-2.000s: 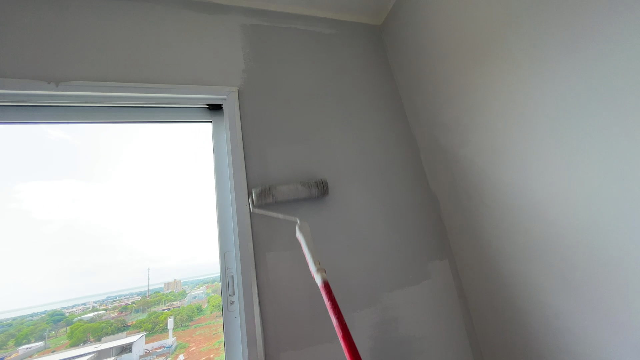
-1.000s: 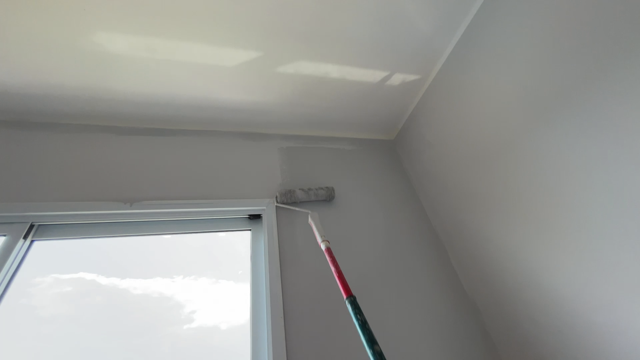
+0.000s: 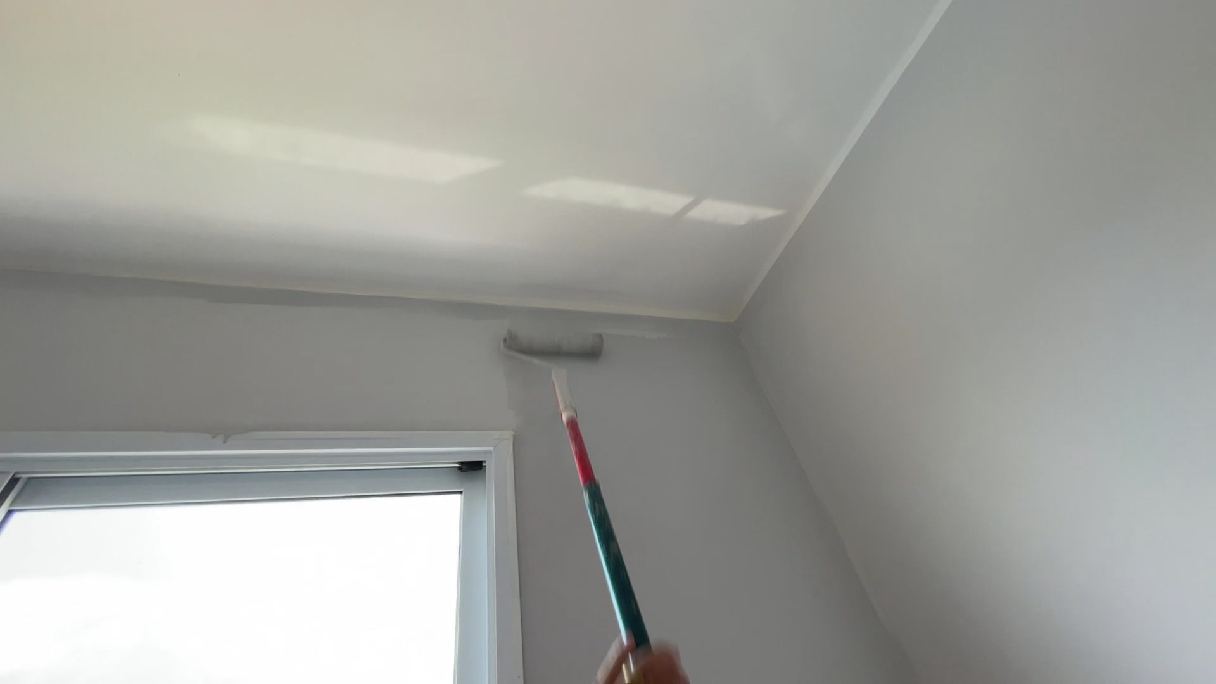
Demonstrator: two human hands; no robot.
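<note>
A paint roller (image 3: 554, 344) with a grey-loaded sleeve lies against the grey wall, just below the ceiling edge and above the window's right corner. Its wire frame runs into a pale handle on a red and green extension pole (image 3: 613, 560). At the bottom edge, what appears to be my right hand (image 3: 644, 663) is closed around the pole, blurred and partly cut off. My left hand is out of view.
A white-framed window (image 3: 502, 551) stands at lower left, below the roller. The pale ceiling (image 3: 380, 76) meets the wall above it. A side wall (image 3: 1026, 380) slopes through the view on the right.
The roller has moved up the wall, from beside the window frame to near the ceiling. The view has tilted upward. A hand on the pole has come into view.
</note>
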